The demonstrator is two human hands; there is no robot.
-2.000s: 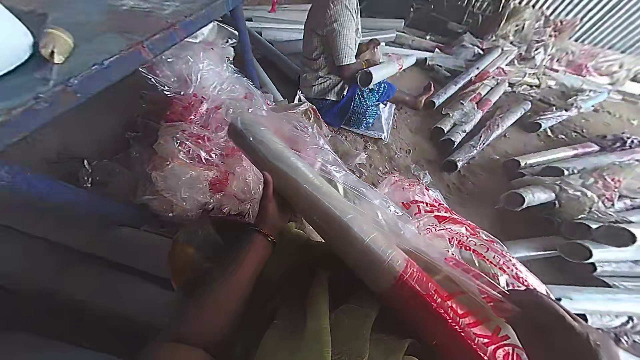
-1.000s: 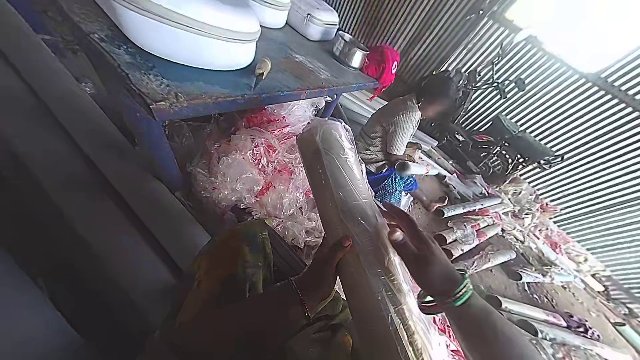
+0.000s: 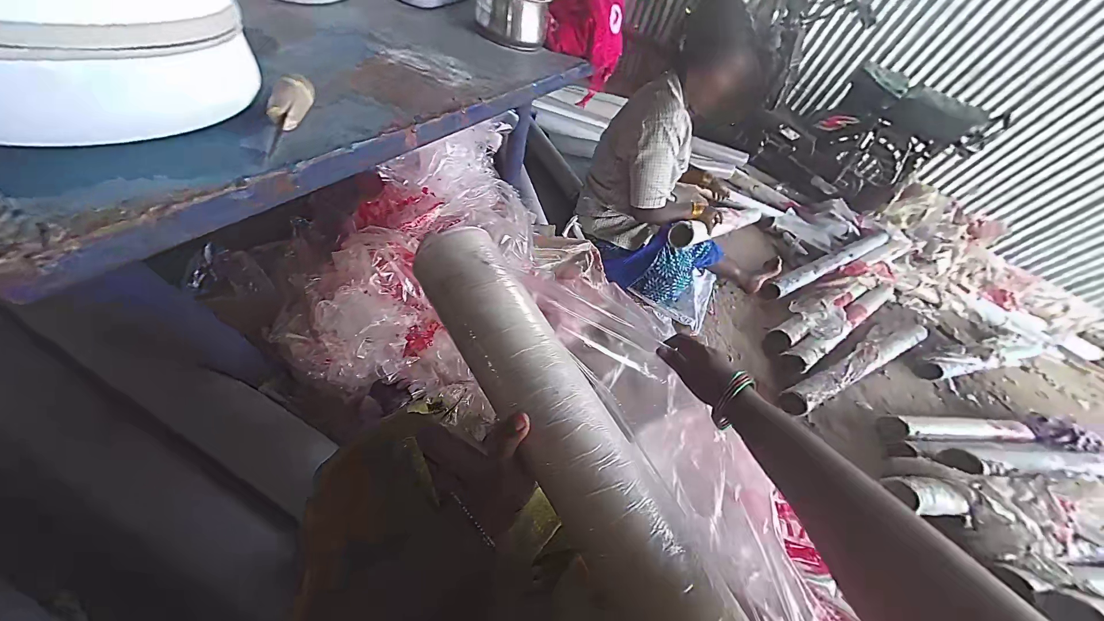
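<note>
A long tube (image 3: 552,405) wrapped in clear plastic film lies slanting across my lap, its closed-looking upper end pointing away from me. My left hand (image 3: 492,466) supports it from the left side, thumb on the film. Right of the tube, my right hand (image 3: 694,362) pinches a loose sheet of clear plastic film (image 3: 647,388) and holds it stretched out from the tube. Red printed film shows lower down beside my right forearm. The tube's lower end is out of view.
A blue metal table (image 3: 362,95) holds a white container (image 3: 121,78), a small knife (image 3: 289,103) and a steel pot (image 3: 513,19). Crumpled film (image 3: 379,302) is heaped beneath. Ahead sits a person (image 3: 642,164) holding a tube. More tubes (image 3: 854,366) lie on the ground at right.
My right hand has moved off the tube, out to the right, and now pulls film away from it. My left hand remains at the tube's left side. The view has shifted.
</note>
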